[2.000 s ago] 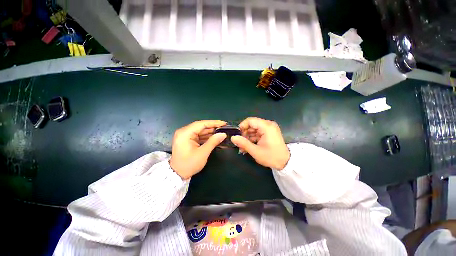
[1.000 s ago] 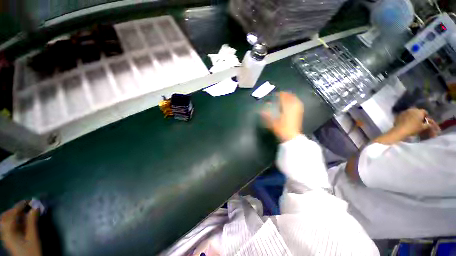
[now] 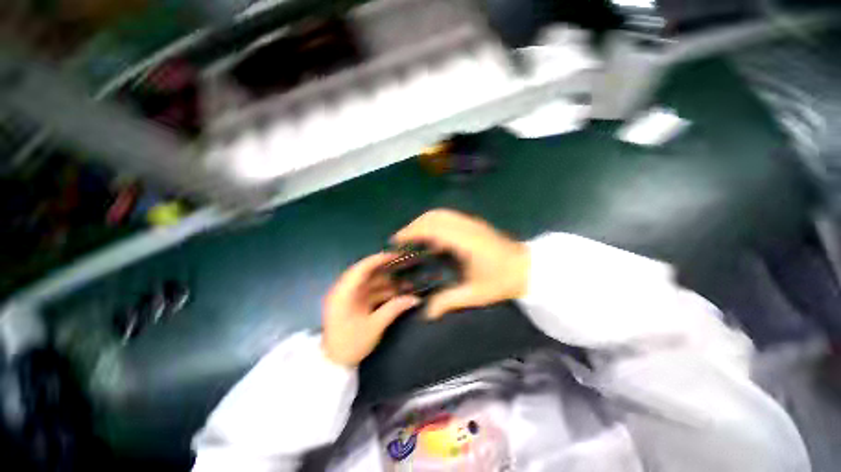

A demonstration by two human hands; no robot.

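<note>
The frame is blurred by motion. My left hand (image 3: pixel 361 309) and my right hand (image 3: pixel 475 263) meet in front of my chest, above the near part of the bench. Between them they hold a dark watch housing (image 3: pixel 426 274), its edges partly hidden by my fingers. Whether a screen is in it cannot be told. The stack of screens (image 3: pixel 470 157) with orange tails (image 3: pixel 434 159) lies by the rail, beyond my right hand. Several dark watch bodies (image 3: pixel 154 309) with shiny rims lie in a row on the left of the bench.
A pale rail (image 3: pixel 355 168) crosses beyond my hands, with a white compartment tray (image 3: pixel 369 115) behind it. A blurred white bottle (image 3: pixel 620 78), wipes (image 3: pixel 550 118) and a small white piece (image 3: pixel 654 127) are at upper right. Coloured clips (image 3: pixel 166 214) are at left.
One second ago my hands were far apart, at the left and right. Now they are together around a dark housing. The view has swung back left, and the neighbour at right is out of clear view.
</note>
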